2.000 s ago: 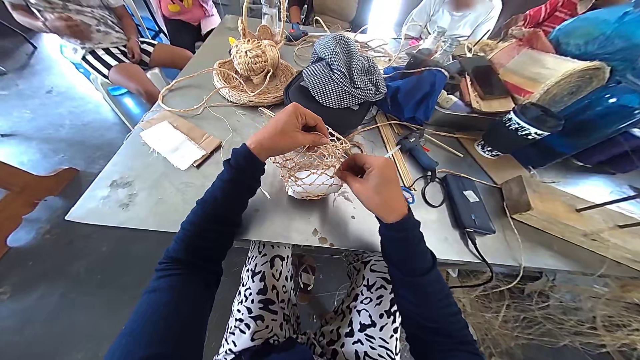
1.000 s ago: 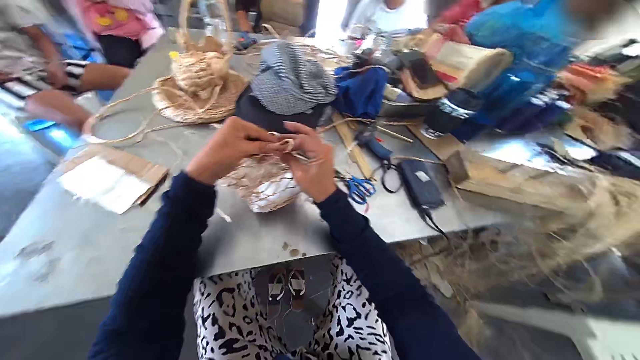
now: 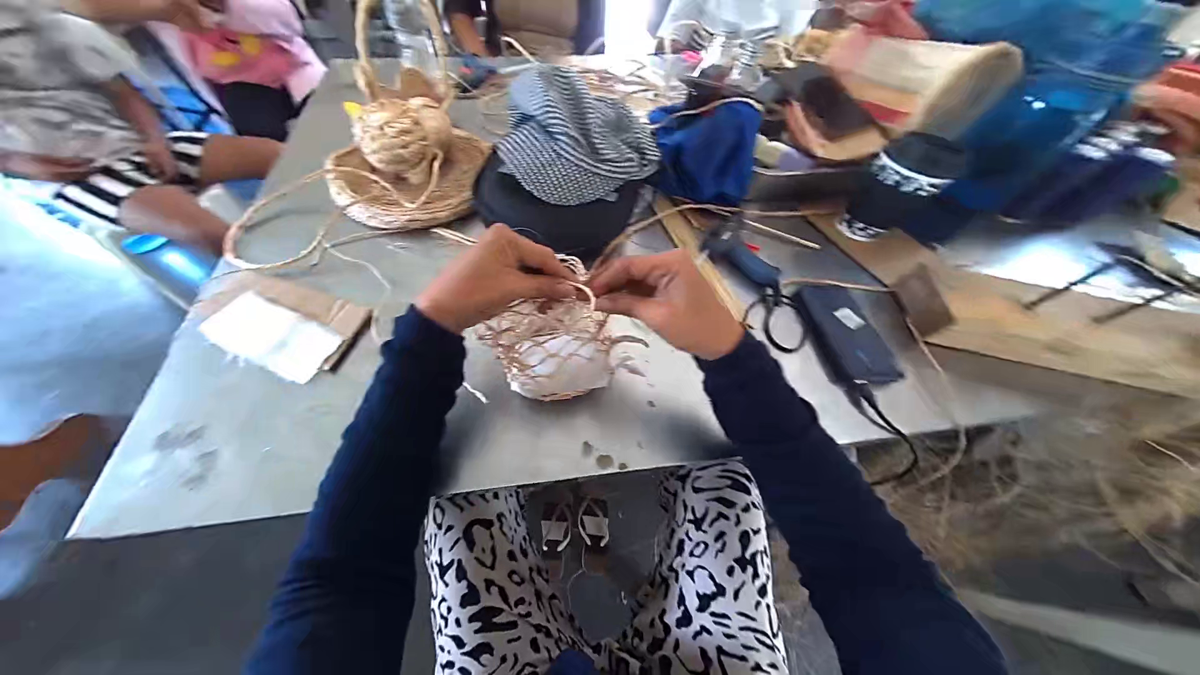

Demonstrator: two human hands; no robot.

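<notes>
A small openwork piece of knotted natural fiber point(image 3: 548, 342) with a white form inside stands near the front edge of the grey table point(image 3: 525, 436). Above its rim, my left hand point(image 3: 497, 281) pinches a pale fiber cord point(image 3: 581, 289) between thumb and fingertips. From the other side my right hand point(image 3: 667, 298) grips the same cord, its fingertips nearly touching those of my left. Part of the rim is hidden behind my fingers. Behind my hands lie a black-and-white patterned cloth point(image 3: 572, 141) and a black rounded object point(image 3: 553, 211) under it.
A woven straw piece with a handle point(image 3: 403, 150) stands back left, near cardboard with white material point(image 3: 277, 333). At right are a glue gun point(image 3: 741, 258), a black power adapter point(image 3: 848, 333) with cables, and a dark patterned cup point(image 3: 900, 183). People sit across the table.
My hands have come together at the cord above the openwork piece; two seconds ago they were apart, on either side of its top.
</notes>
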